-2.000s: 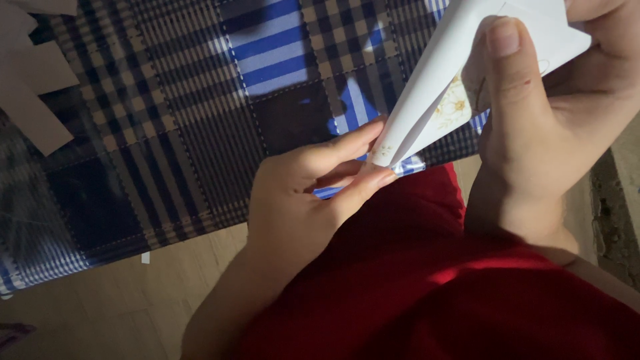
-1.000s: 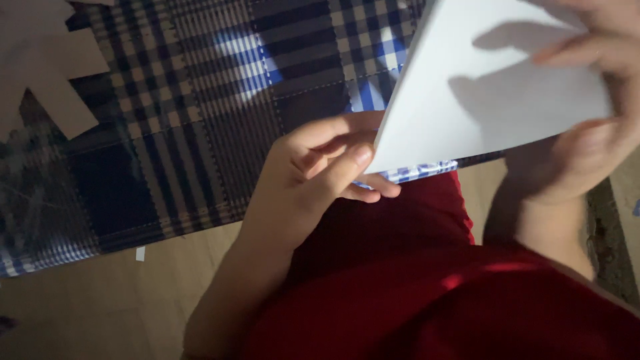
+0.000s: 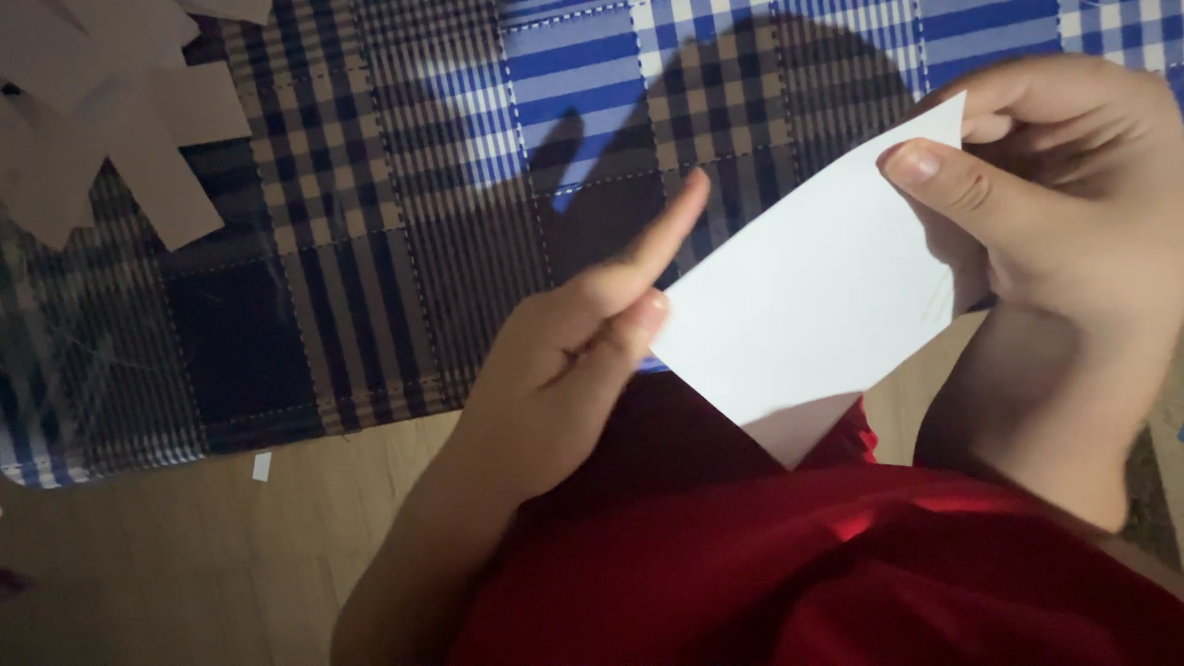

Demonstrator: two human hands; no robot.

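A piece of white paper (image 3: 805,277) is held between both hands, over the table's near edge and the red clothing on my body. My left hand (image 3: 583,370) pinches its left corner between thumb and fingers, with one finger stretched out past the edge. My right hand (image 3: 1054,194) grips the upper right end, thumb on top and fingers behind. Faint markings show near the paper's right edge. The fingers behind the sheet are partly hidden.
A table with a blue checked plastic cover (image 3: 351,324) lies beneath the hands. Cut paper pieces (image 3: 185,185) are heaped at its upper left. Below the near edge, a small white scrap (image 3: 263,466) lies over the tiled floor (image 3: 185,555).
The white paper, at first gathered into a narrow folded or rolled shape with a gold pattern, is now spread flatter and turned. My right hand has shifted its hold, its thumb now on the upper right end.
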